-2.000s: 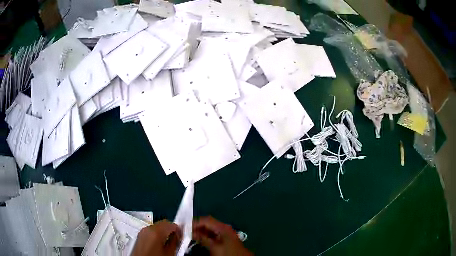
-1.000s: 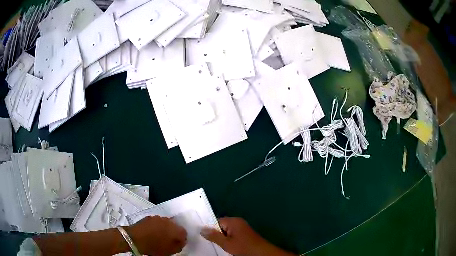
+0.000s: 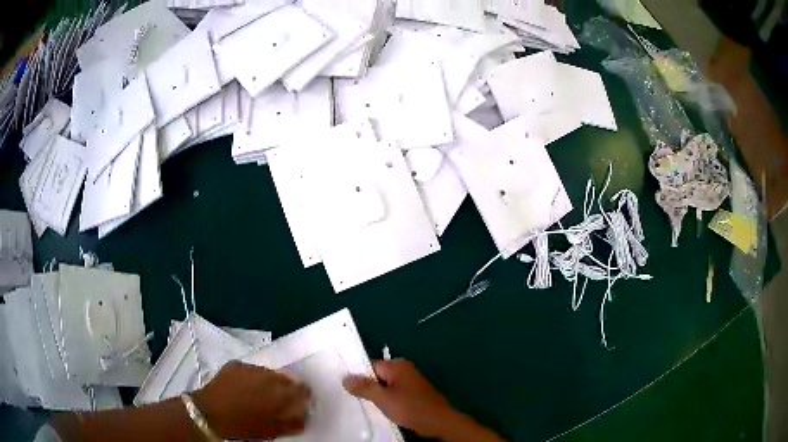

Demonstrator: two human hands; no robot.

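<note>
A white square panel (image 3: 335, 350) lies face up at the bottom centre, its lower part cut off by the picture edge. My right hand (image 3: 406, 393) grips its right edge, thumb on top. My left hand (image 3: 259, 401) is curled over the panel's middle, fingertips bent down on it; whether it pinches something small is hidden. A small white tip (image 3: 386, 352) shows just above my right hand. Panels with leads (image 3: 194, 341) lie left of the held panel, partly under it, two thin lead ends pointing up.
A large heap of white panels (image 3: 393, 99) fills the back. A stack with leads (image 3: 108, 311) stands at left. Right of centre lie a small screwdriver (image 3: 455, 302) and bundled white cables (image 3: 583, 250). Patterned cloth (image 3: 689, 177), a yellow sheet (image 3: 734, 230) and clear plastic (image 3: 661, 108) lie far right.
The held panel was edge-on between both hands and now lies flat, face up. My left hand has moved onto its face; my right hand is at its right edge. The whole view has shifted.
</note>
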